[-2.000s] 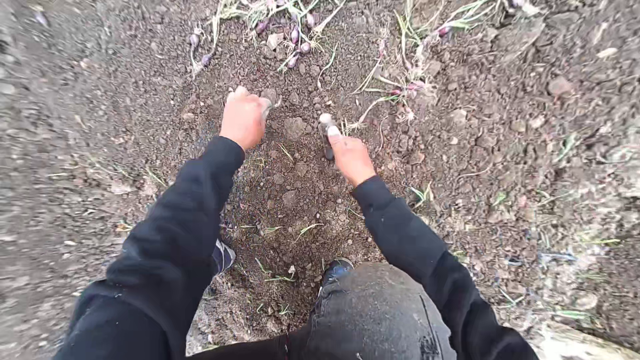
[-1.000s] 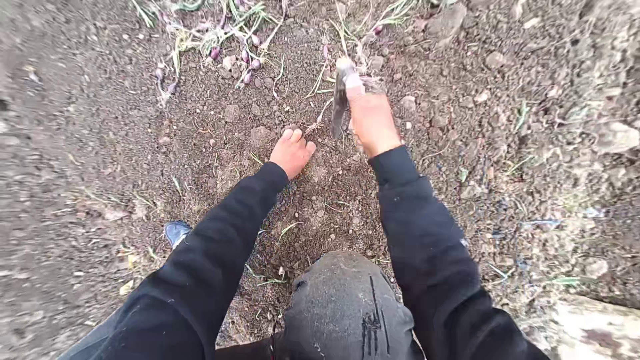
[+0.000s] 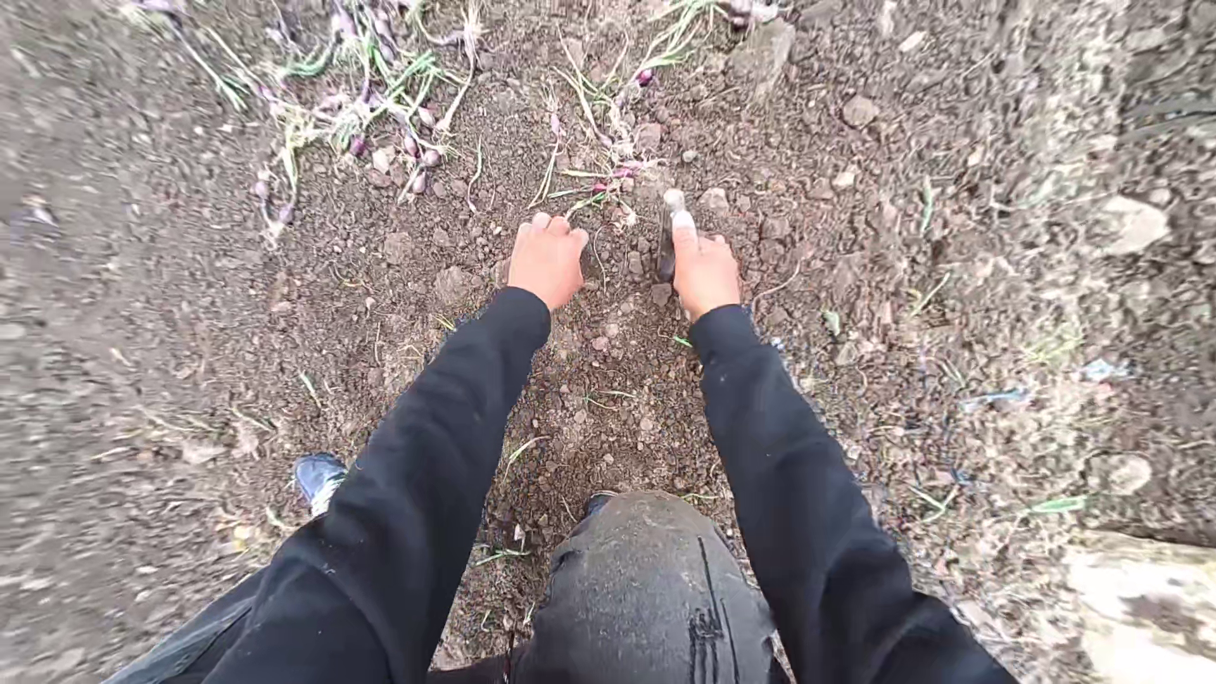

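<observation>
My right hand [image 3: 706, 266] is closed around the handle of a hand tool [image 3: 669, 233]; its light round end points up past the thumb, and the rest is hidden or too unclear to name. My left hand [image 3: 550, 258] is low over the soil to the left of it, fingers bent down, with the fingertips partly hidden; whether it holds anything cannot be seen. Just beyond both hands lie a few small red onions with green leaves [image 3: 598, 188]. Farther off at the upper left is a loose pile of red onions with roots and tops [image 3: 410, 145].
Cloddy brown soil with small stones surrounds the hands. A larger stone [image 3: 1135, 225] lies at the right, and a pale flat slab [image 3: 1149, 598] at the lower right. My knee [image 3: 655, 589] and a blue shoe [image 3: 318, 478] are near the bottom. More onions [image 3: 750, 11] lie at the top.
My right hand, still on the tool, has come back toward me from beside the onion leaves. My left hand has moved forward, nearer to the small onions.
</observation>
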